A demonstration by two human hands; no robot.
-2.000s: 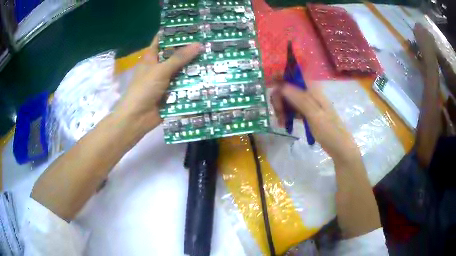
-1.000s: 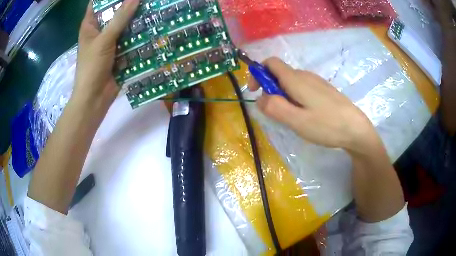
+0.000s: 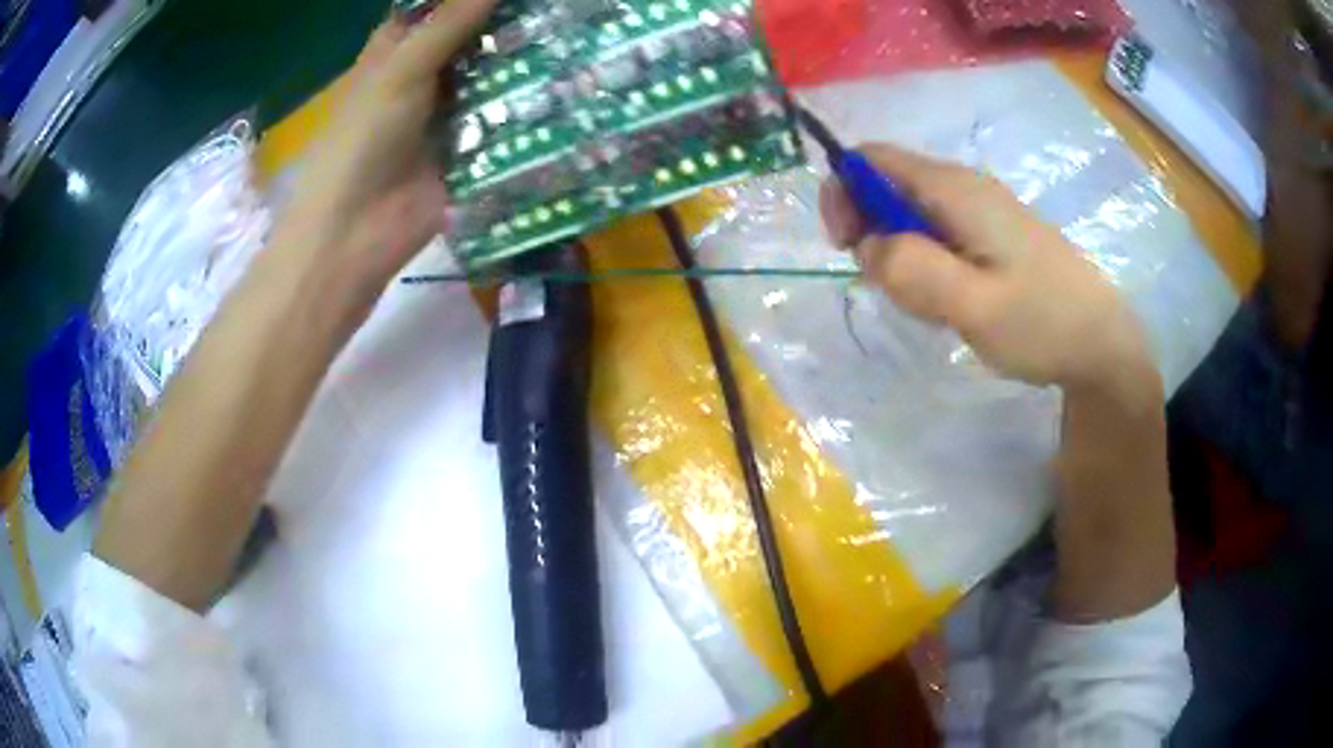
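My left hand grips the left side of a green PCB panel, held up at the top centre and cut off by the frame's top edge. My right hand is closed around the blue-handled side cutters. Their dark jaws point at the panel's right edge; whether they touch it is too blurred to tell. A thin green edge strip lies level below the panel, and its right end meets my right fingers.
A black electric screwdriver lies on white foam sheet, its cord beside it over yellow tape. Pink wrap is behind. Bagged white cables and a blue bin are left. A white case is right.
Since one second ago, the panel and left hand have moved right and tilted. The right hand with the cutters has also moved right and slightly up. Earlier, the panel stood more upright.
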